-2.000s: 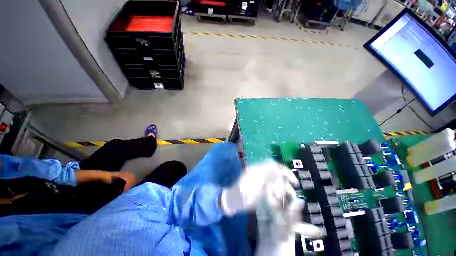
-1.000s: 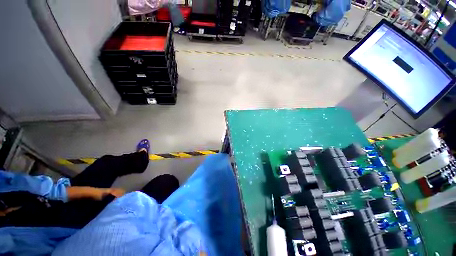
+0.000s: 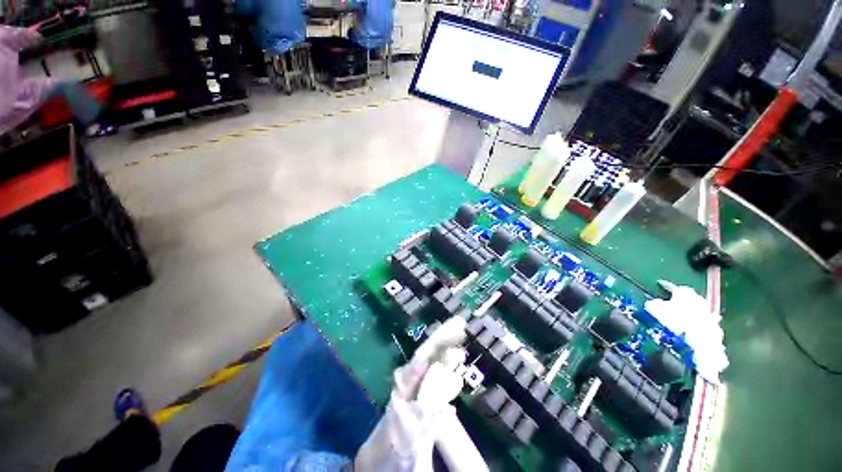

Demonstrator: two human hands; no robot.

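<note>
A large green circuit board [image 3: 374, 293] lies on a green benchtop, crowded with rows of dark blocks [image 3: 535, 309] and small blue parts along its far side. My left hand [image 3: 411, 401], in a white glove, is at the board's near edge, beside a white square terminal [image 3: 473, 376]. Its fingers are curled around the front of a white glue syringe [image 3: 459, 447]. The syringe's rear runs out of the bottom of the picture, and the glove partly hides its front. My right hand is not in view.
Three upright whitish tubes with yellow ends [image 3: 563, 189] stand beyond the board. A crumpled white cloth [image 3: 694, 323] lies at its far right corner, by a white-and-red rail [image 3: 709, 406]. A monitor [image 3: 489, 72] stands behind. Black crates [image 3: 83, 249] are at left; people sit farther back.
The view has swung right, bringing the cloth and rail into the picture. My left hand, out of view one second ago, is back at the syringe by the board's near edge.
</note>
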